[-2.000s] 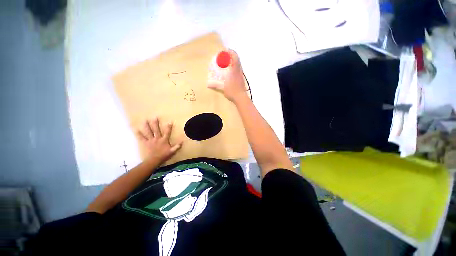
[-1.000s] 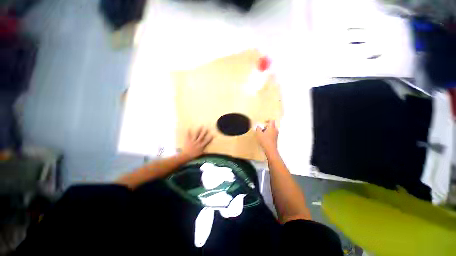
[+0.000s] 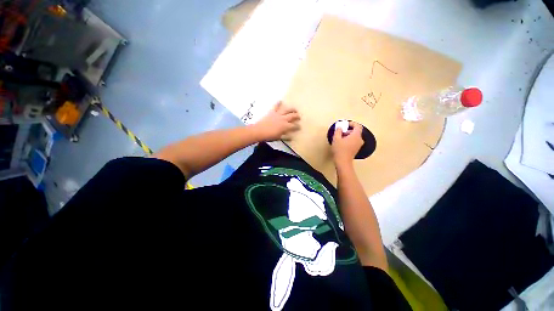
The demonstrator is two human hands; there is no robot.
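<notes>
The tan card template (image 3: 340,67) lies on white paper, with pencilled marks and a curved right edge. Black fabric (image 3: 368,144) shows through its oval hole. My right hand (image 3: 348,141) is at the hole and pinches a small white piece of chalk (image 3: 342,126) at the hole's upper left edge. My left hand (image 3: 279,123) lies on the template's left edge, fingers spread a little, holding nothing. A clear plastic bottle (image 3: 446,102) with a red cap lies on the template's right part.
A stack of black cut pieces (image 3: 480,237) lies at lower right, with a small grey tool (image 3: 516,297) at its edge. White paper pattern pieces (image 3: 537,133) lie at far right. Yellow-green fabric (image 3: 416,291) shows below my right arm. A small white scrap (image 3: 467,126) lies near the bottle.
The view has turned and shifted. My right hand has let go of the bottle and moved to the oval hole with the chalk. My left hand stays on the template.
</notes>
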